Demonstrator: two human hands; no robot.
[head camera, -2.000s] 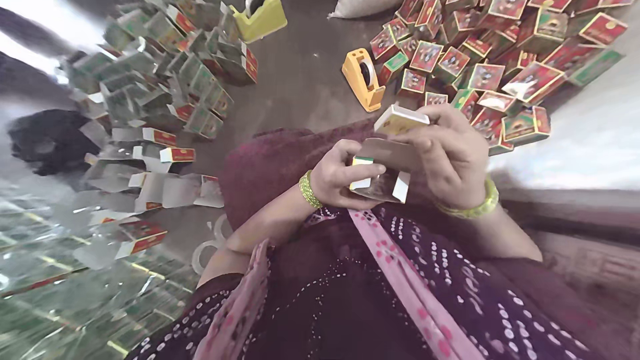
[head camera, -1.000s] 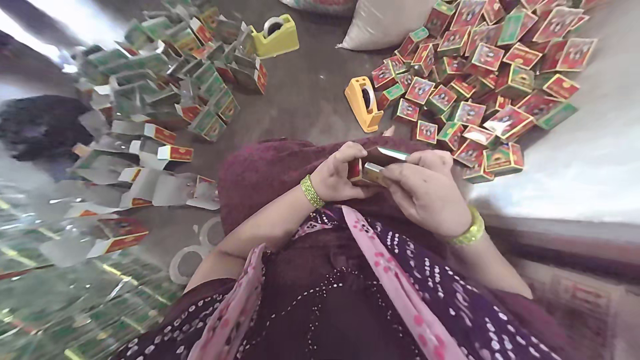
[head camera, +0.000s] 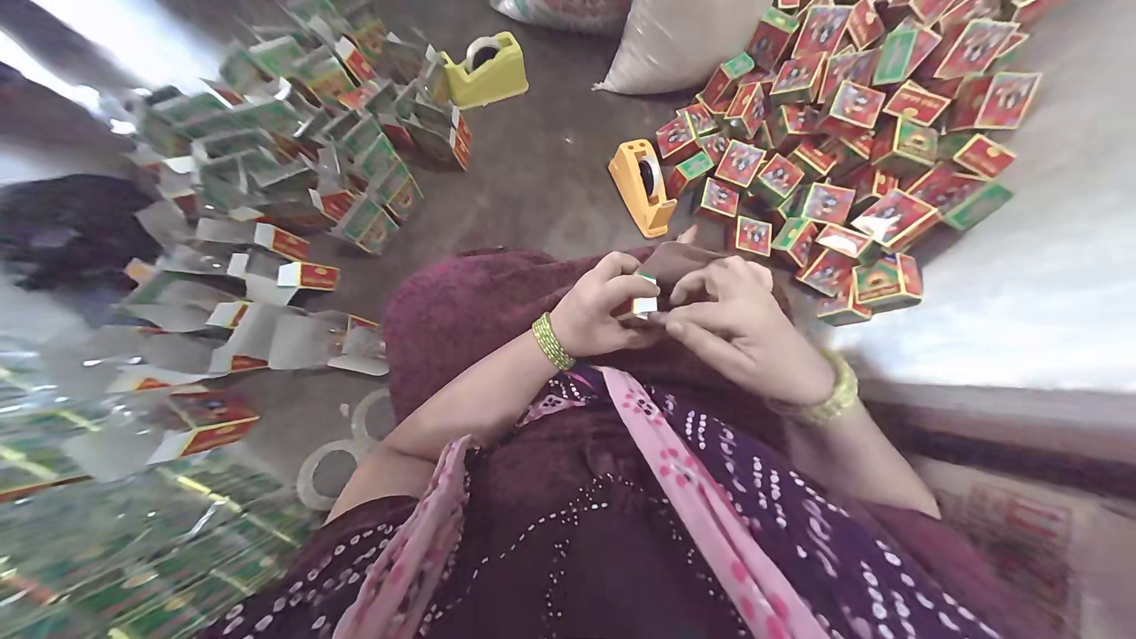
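Observation:
My left hand (head camera: 603, 306) holds a small cardboard box (head camera: 644, 306) above my lap; its white end flap and a bit of green edge show between the fingers. Close on its right, my right hand (head camera: 732, 324) has its thumb and fingertips at the box's near end, fingers bent. Whether the right hand grips a flap cannot be made out. A brown surface, partly behind the right fingers, shows above the box. Just beyond my knees stands an orange tape dispenser (head camera: 641, 188) with a roll in it.
Red and green closed boxes (head camera: 830, 204) lie heaped at the right. Opened, unfolded cartons (head camera: 302, 342) spread at the left, below a yellow tape dispenser (head camera: 488, 75). A pale sack (head camera: 679, 44) stands at the top. White rings (head camera: 327, 475) lie at lower left, beside dark hair (head camera: 71, 235) farther left.
Two seconds ago the box's flaps stood open between my hands. Now my left hand wraps round the box, and my right hand's fingers have shifted to its near end.

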